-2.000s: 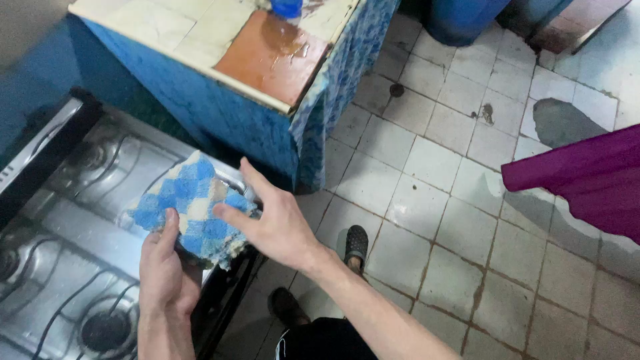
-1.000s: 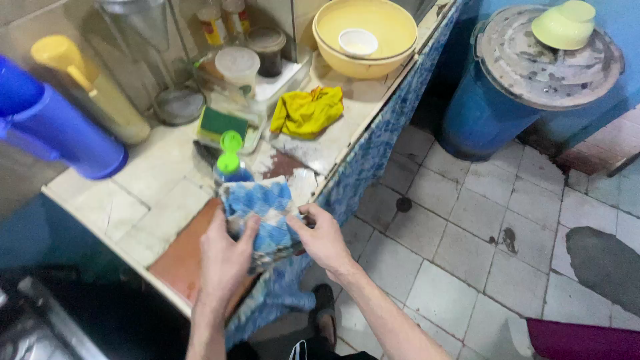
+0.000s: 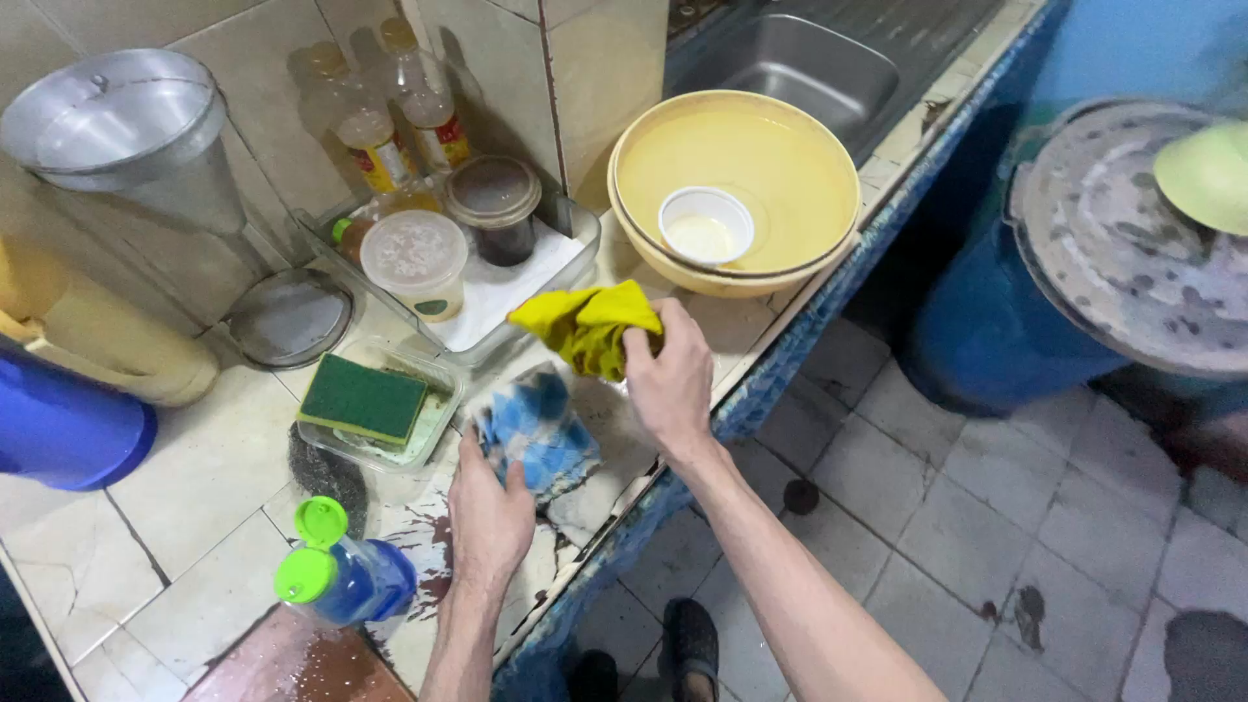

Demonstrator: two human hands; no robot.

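My left hand (image 3: 492, 512) holds a folded blue-and-white checked cloth (image 3: 539, 429) low over the tiled counter (image 3: 205, 448), near its front edge. Pinched between the thumb and fingers of my right hand (image 3: 671, 375) is a crumpled yellow cloth (image 3: 597, 327), raised above the counter just in front of a glass tray (image 3: 585, 244). To the left of the checked cloth, a green and yellow scouring sponge (image 3: 363, 398) rests in a clear plastic container (image 3: 439, 414). Blue bottles with green caps (image 3: 346, 575) stand left of my left wrist.
Two lidded tubs (image 3: 414, 258) sit in the tray, with bottles behind. Nested yellow bowls (image 3: 829, 166) holding a white cup (image 3: 706, 226) stand before a steel sink (image 3: 809, 68). A metal funnel-shaped vessel (image 3: 127, 127) and blue jug (image 3: 68, 419) are left; a lidded blue barrel (image 3: 1004, 302) is right.
My right hand has let go of the checked cloth and taken the yellow cloth, which lay on the counter one second ago. The view has swung from the stove to the counter.
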